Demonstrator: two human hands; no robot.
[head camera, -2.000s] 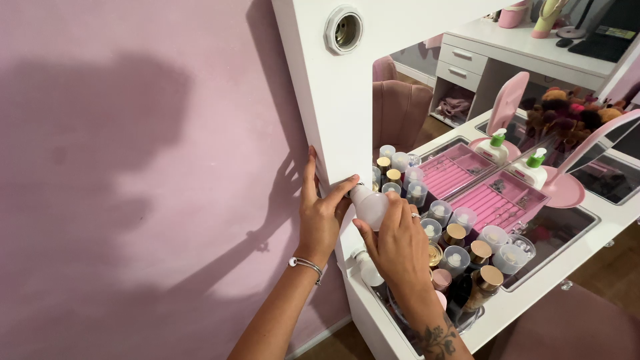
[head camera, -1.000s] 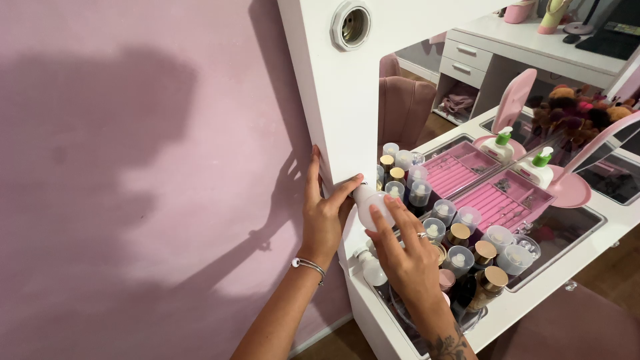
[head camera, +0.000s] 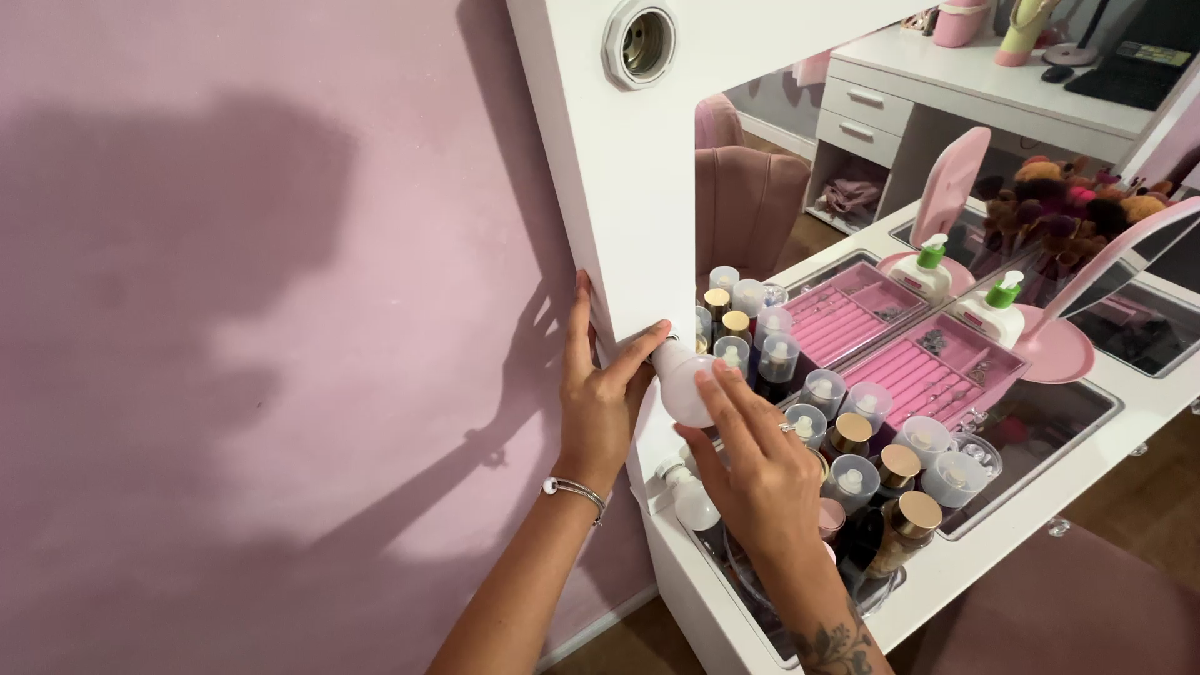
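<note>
A white light bulb (head camera: 689, 386) sits with its base at the front of the white mirror frame (head camera: 626, 216), and its socket is mostly hidden by fingers. My right hand (head camera: 764, 459) has its fingertips and thumb around the bulb's rounded end. My left hand (head camera: 605, 384) spans the edge of the frame, one finger along the outer side and another touching near the bulb's base. Higher on the frame is an empty bulb socket (head camera: 641, 43). Below my hands, a second white bulb (head camera: 694, 502) is fitted low on the frame.
Perfume and spray bottles (head camera: 851, 473) crowd the vanity top beside my right hand. Behind them are a pink jewelry tray (head camera: 947, 370), a pump bottle (head camera: 992, 314) and a pink round mirror (head camera: 1116, 262). The large mirror reflects a chair and desk. A pink wall (head camera: 234, 375) stands at left.
My right hand's fingers have shifted their hold around the bulb. My left hand stays in place on the frame.
</note>
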